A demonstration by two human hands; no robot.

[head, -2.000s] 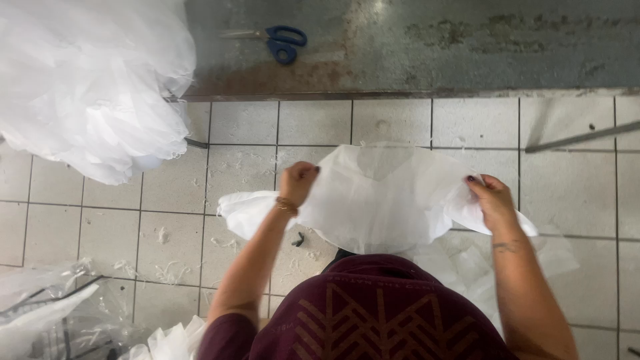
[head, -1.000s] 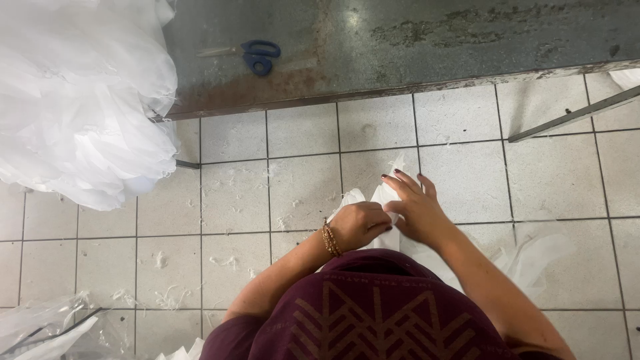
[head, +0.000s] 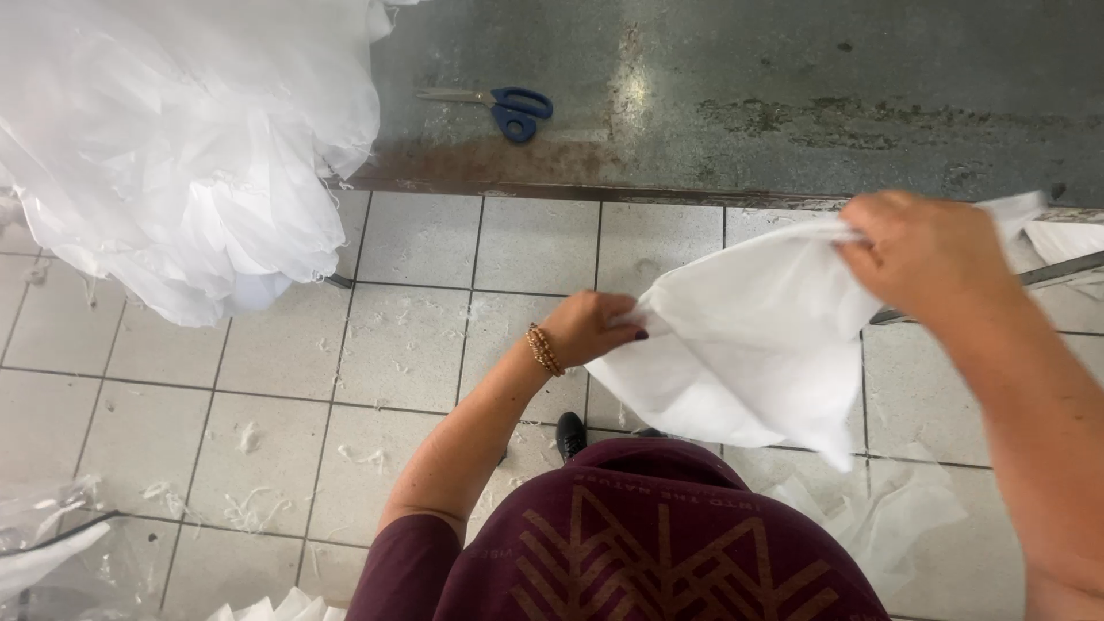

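A thin white fabric piece (head: 750,345) hangs stretched between my two hands, over the tiled floor. My left hand (head: 591,328), with a beaded bracelet at the wrist, pinches its left corner. At the upper right, close to the table edge, my right hand (head: 923,250) grips the other end, and a bit of cloth sticks out past it. Scissors with blue handles (head: 520,112) lie on the metal table. A big heap of white sheer fabric (head: 190,147) droops over the table's left part.
The worn metal table (head: 776,69) runs across the top, its rusty edge before me. Thread scraps (head: 250,509) litter the floor tiles. Clear plastic (head: 112,552) and white material (head: 285,608) lie lower left; sheer pieces (head: 897,517) lie lower right. A metal bar (head: 1061,272) is at right.
My hands were close together at my waist with the fabric bunched; now they are spread apart and the piece hangs out between them. My right hand has moved up and to the right.
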